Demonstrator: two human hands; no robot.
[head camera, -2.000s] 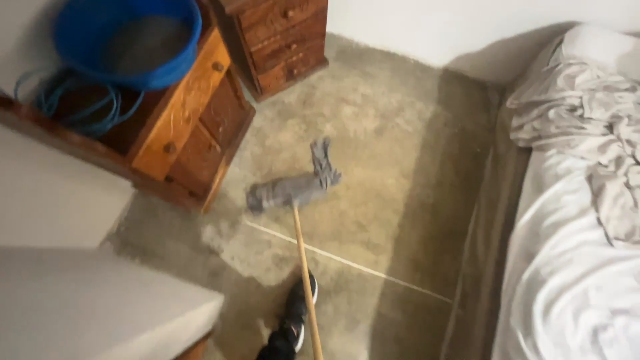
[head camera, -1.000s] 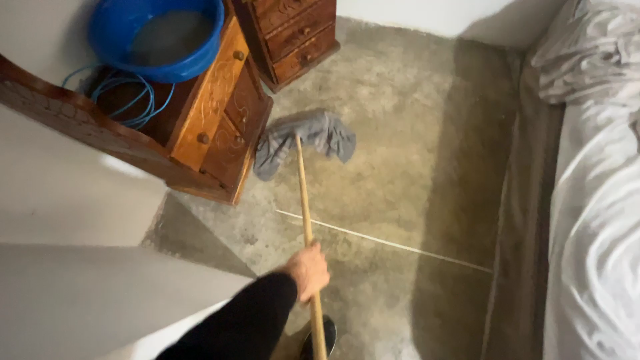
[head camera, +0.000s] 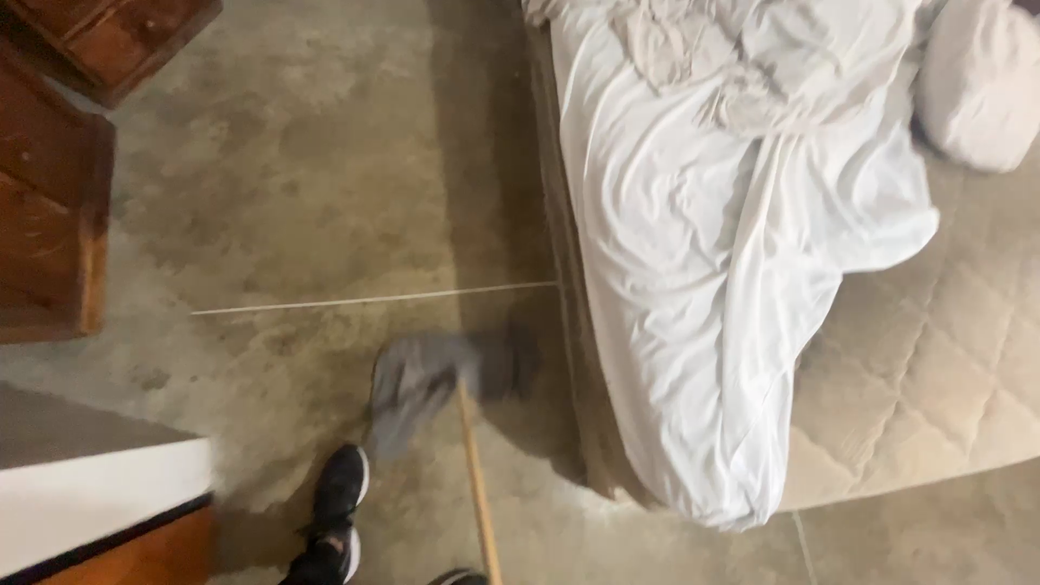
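Neither my left hand nor my right hand shows in the view now. A wooden pole rises from the bottom edge, left of the bed, and its far end meets a grey cloth spread on the concrete floor. The cloth lies just below a pale line in the floor, with its blurred right part close to the side of the bed. The end of the pole nearest me is out of frame, so what holds it is hidden.
On the right stands a bed with a quilted mattress, a rumpled white sheet and a pillow. Wooden furniture is at the left. A white wall edge juts in at lower left, near my black shoe.
The grey cloth has moved from beside the wooden furniture to the near side of the floor line, by the bed. The hand seen on the pole one second ago is out of view. The view has shifted right.
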